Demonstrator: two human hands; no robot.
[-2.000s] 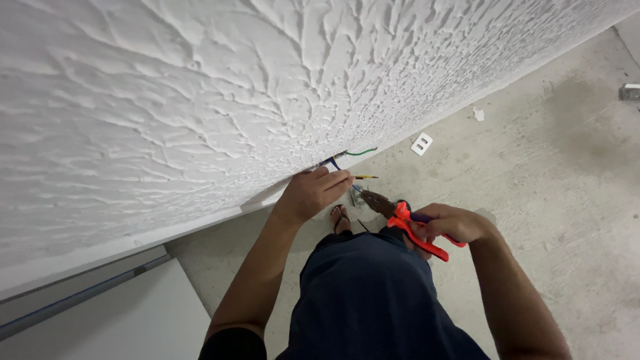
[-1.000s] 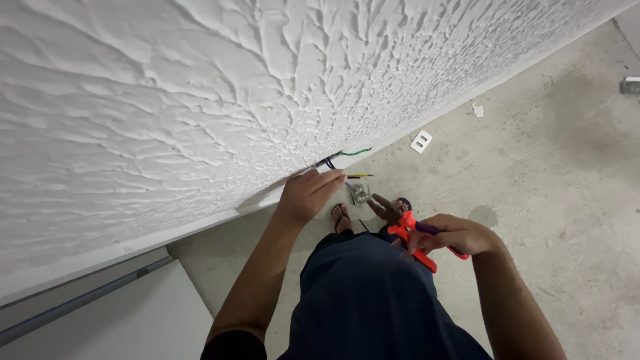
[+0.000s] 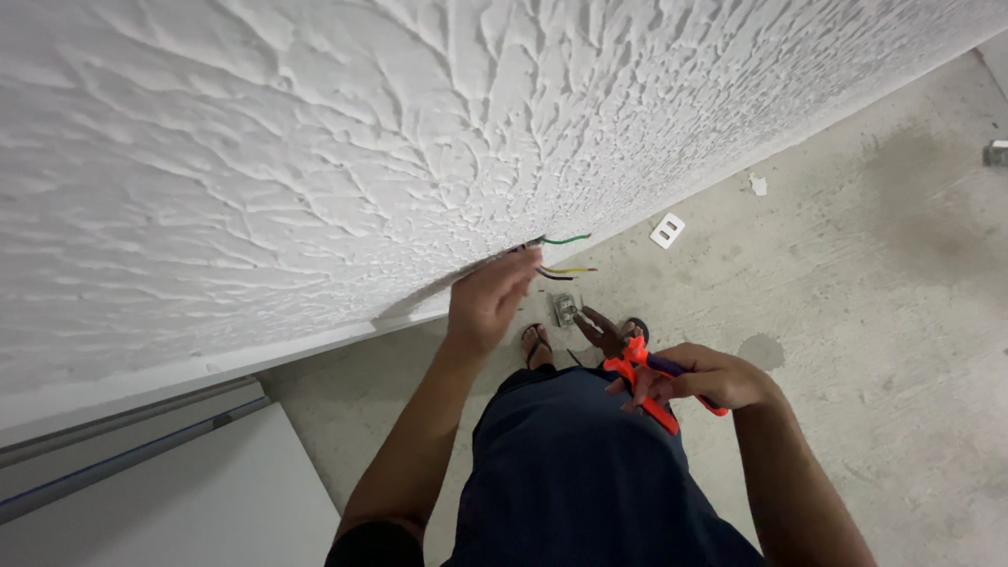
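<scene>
My right hand [image 3: 701,378] is closed on combination pliers [image 3: 630,350] with orange and purple handles; their dark jaws are apart. Close to the textured wall is my left hand [image 3: 494,295], at the opening where the wires come out. A green wire [image 3: 567,239] sticks out above its fingertips. Just beyond the fingers run a yellow wire [image 3: 571,270] and a dark wire [image 3: 556,276], both with free ends. The fingertips partly hide the wires' upper parts, and whether they grip any wire cannot be told.
A white switch or socket faceplate [image 3: 668,231] lies on the concrete floor near the wall [image 3: 425,157]. A metal-framed fitting [image 3: 565,309] rests by my feet, below the plier jaws. A white scrap [image 3: 758,185] lies farther right. White panels [image 3: 173,480] are at the lower left.
The jaws of the pliers have come wider apart. My left fingers have changed pose, and the dark and yellow wires now show beyond them.
</scene>
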